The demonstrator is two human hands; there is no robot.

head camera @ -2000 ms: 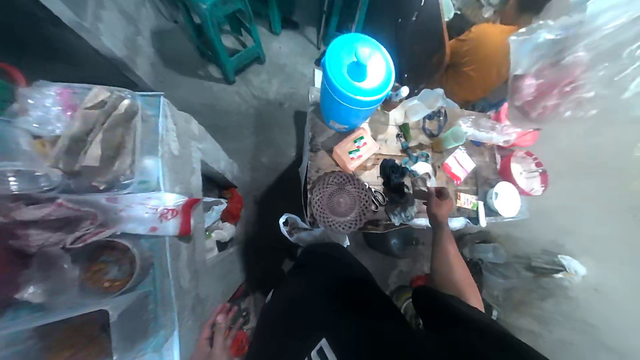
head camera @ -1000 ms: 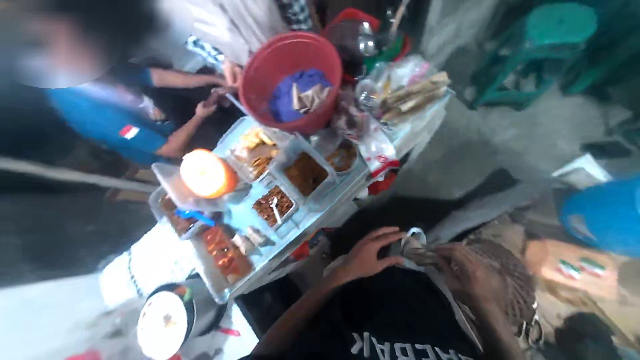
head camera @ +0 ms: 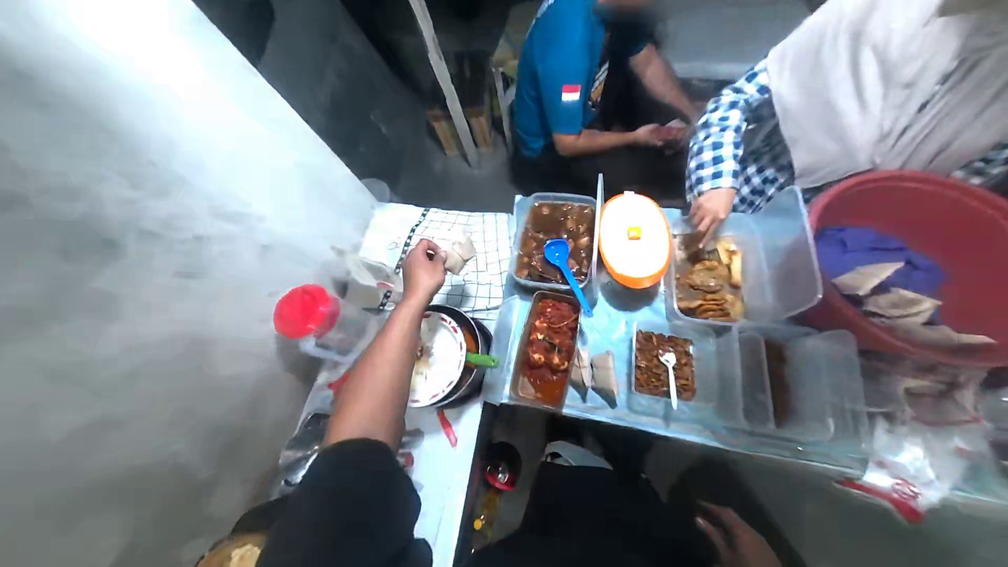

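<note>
My left hand (head camera: 425,268) reaches over a white checked cloth (head camera: 488,244), its fingers at a small paper-wrapped packet (head camera: 458,253); whether they grip it is unclear. Below that arm, a white plate (head camera: 438,358) lies on a dark pot (head camera: 476,378) with a green handle (head camera: 482,360) beside it. My right hand (head camera: 732,535) hangs low at the bottom edge, blurred, beneath the table. Two wrapped packets (head camera: 604,376) stand between a tray of red-sauced food (head camera: 549,346) and a tub of brown food with a white spoon (head camera: 668,370).
A tub of brown stew (head camera: 557,236) holds a blue spoon (head camera: 568,272), beside an orange-lidded container (head camera: 635,240). Another person's hand (head camera: 711,213) reaches into a tub of fried food (head camera: 709,283). A red basin (head camera: 929,268) stands right, a red-lidded pitcher (head camera: 307,315) left, near the wall.
The view has swung far toward the food table. My left hand, near my right hand and a bag one second ago, is now out over the checked cloth; my right hand hangs low.
</note>
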